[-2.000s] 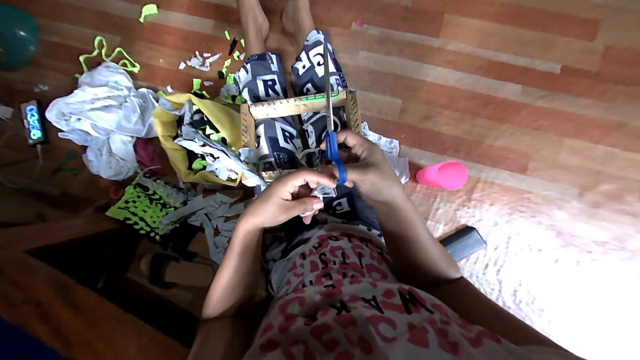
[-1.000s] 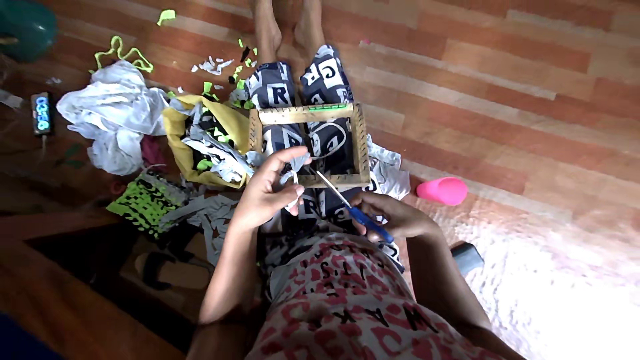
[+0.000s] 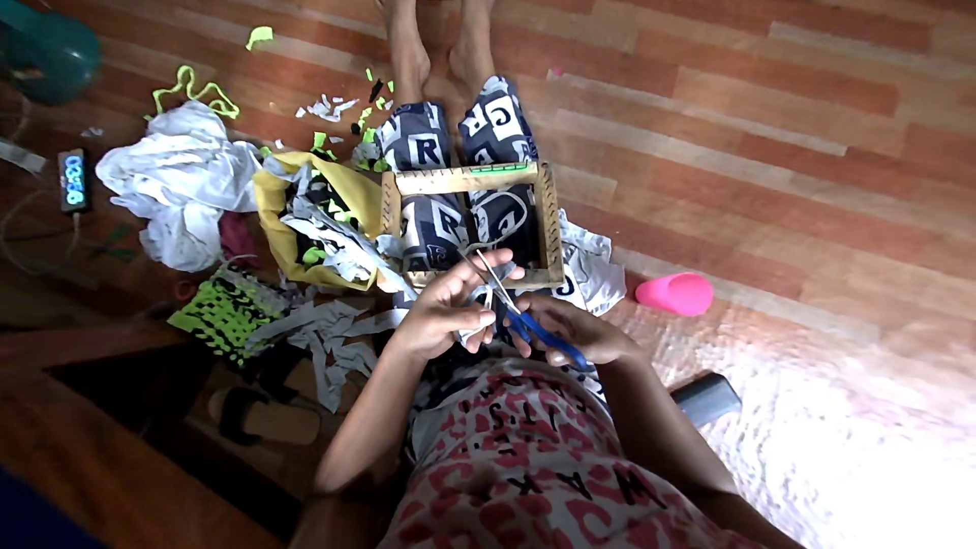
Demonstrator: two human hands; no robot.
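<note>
My left hand (image 3: 450, 309) holds a small strip of pale grey fabric (image 3: 476, 305) between its fingers, above my lap. In my right hand (image 3: 576, 328) is a pair of scissors with blue handles (image 3: 545, 335); the blades are parted and cross over the fabric at my left fingers. A wooden frame (image 3: 550, 221) with pegs or nails along its sides rests on my legs, just beyond both hands. A thin pale loop (image 3: 522, 217) shows within the frame. Whether the blades touch the fabric, I cannot tell.
Left of the frame stands a yellow bag (image 3: 274, 229) of fabric scraps, beside white cloth (image 3: 183, 175), a green and black woven piece (image 3: 229, 309) and grey strips (image 3: 328, 343). A pink cup (image 3: 675, 294) and a dark object (image 3: 707, 399) lie at right.
The scissors, pointing up in my right hand two seconds ago, have tilted toward my left hand. Since one second ago their blades have come across the fabric at my left fingers.
</note>
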